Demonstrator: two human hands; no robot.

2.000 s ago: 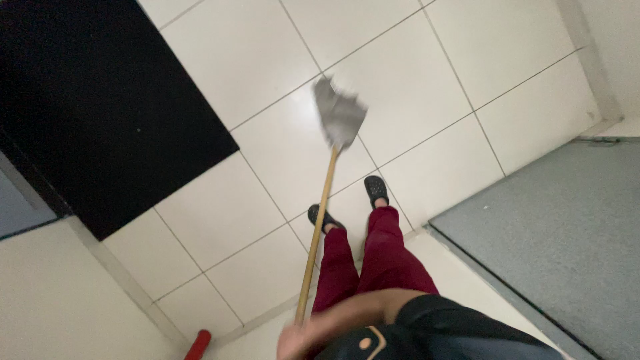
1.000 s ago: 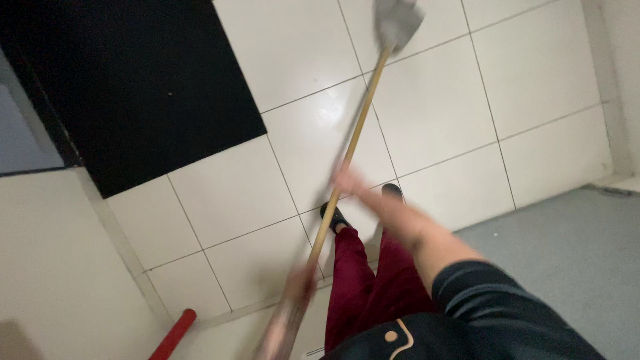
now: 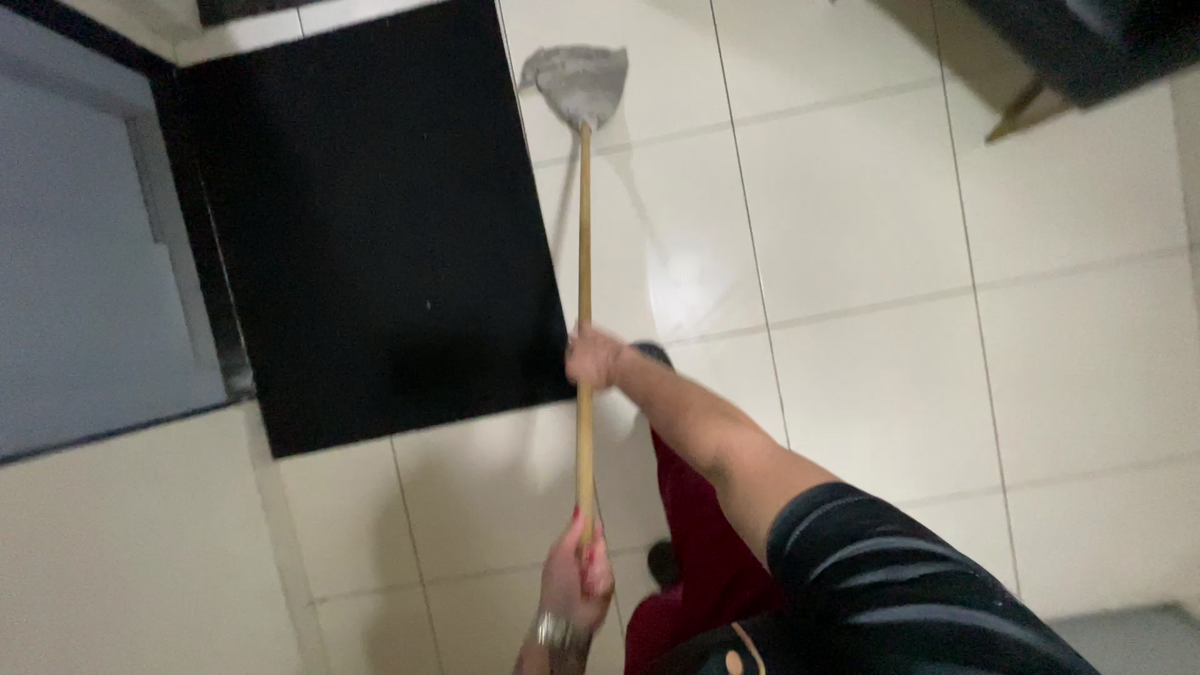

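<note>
A mop with a grey cloth head (image 3: 583, 82) and a long wooden handle (image 3: 585, 225) reaches away from me over pale floor tiles. My right hand (image 3: 596, 358) grips the handle about midway along it. Lower down, near the handle's end, my left hand (image 3: 579, 572) is closed around it, with a metal watch or bracelet (image 3: 560, 631) on that wrist. The mop head lies on the tiles just right of the upper part of a black floor mat (image 3: 375, 234).
A grey door (image 3: 84, 244) with a dark frame stands at the left, beyond the mat. At the upper right is a dark piece of furniture (image 3: 1097, 47) with a wooden leg (image 3: 1014, 114). A pale wall (image 3: 122, 553) fills the lower left. My shoe (image 3: 653, 354) is close to the mat's corner.
The mop head has moved to beside the black mat. One hand was off the mid-handle two seconds ago and holds it now. The view has shifted; the furniture has come into sight.
</note>
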